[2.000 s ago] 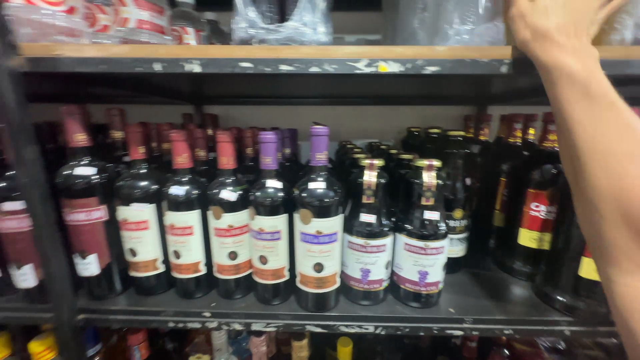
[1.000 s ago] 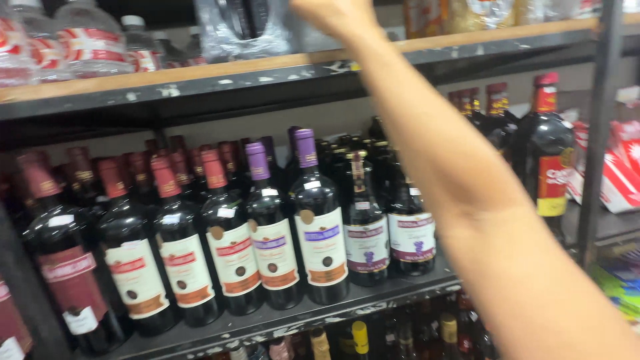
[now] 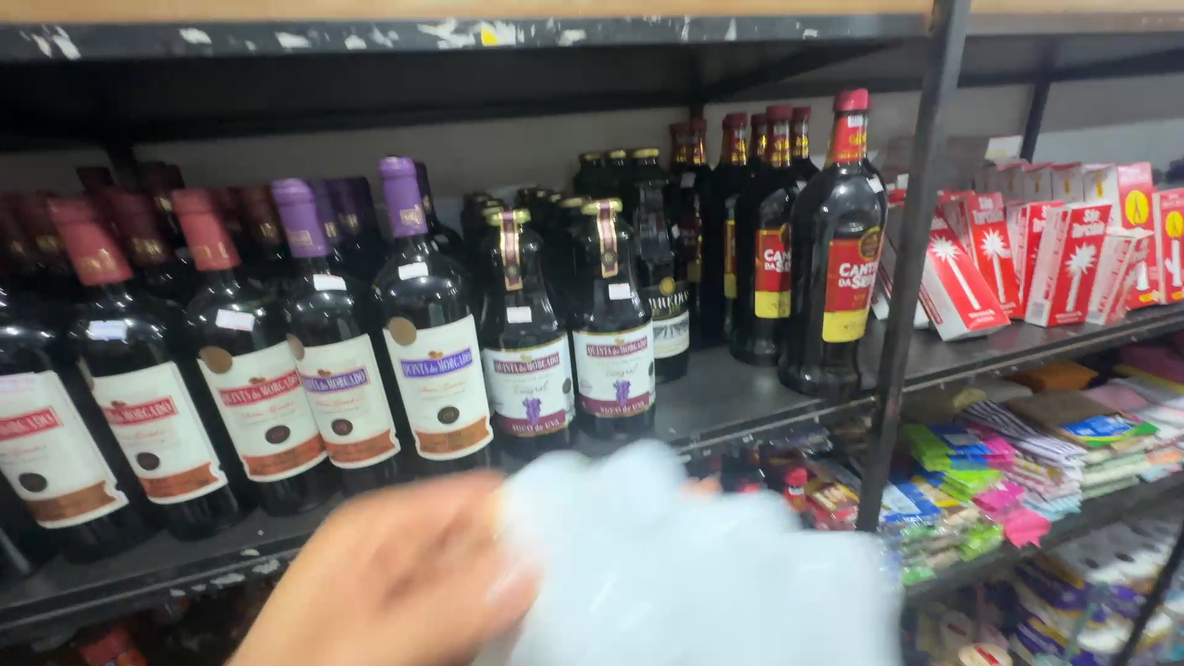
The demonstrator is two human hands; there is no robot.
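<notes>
At the bottom centre, my left hand [image 3: 407,573] is blurred by motion and pinches the left edge of a pale white, soft-looking item [image 3: 694,564]. Blur hides whether this is cloth or plastic. Both are in front of the shelf edge, below two grape juice bottles [image 3: 615,370] with gold caps. Just left of those stands a wine bottle with a purple top [image 3: 435,370]. My right hand cannot be made out; a small skin-coloured patch shows above the pale item, too unclear to name.
Red-topped wine bottles [image 3: 148,416] line the left of the metal shelf. Larger dark bottles with red and yellow labels [image 3: 846,287] stand by the black upright [image 3: 911,268]. Beyond it are red and white boxes [image 3: 1078,259], with folded textiles [image 3: 1045,444] on a lower shelf.
The arm that reached to the upper shelf is gone from view. My left hand and the pale item have come into view at the bottom. The view has shifted right.
</notes>
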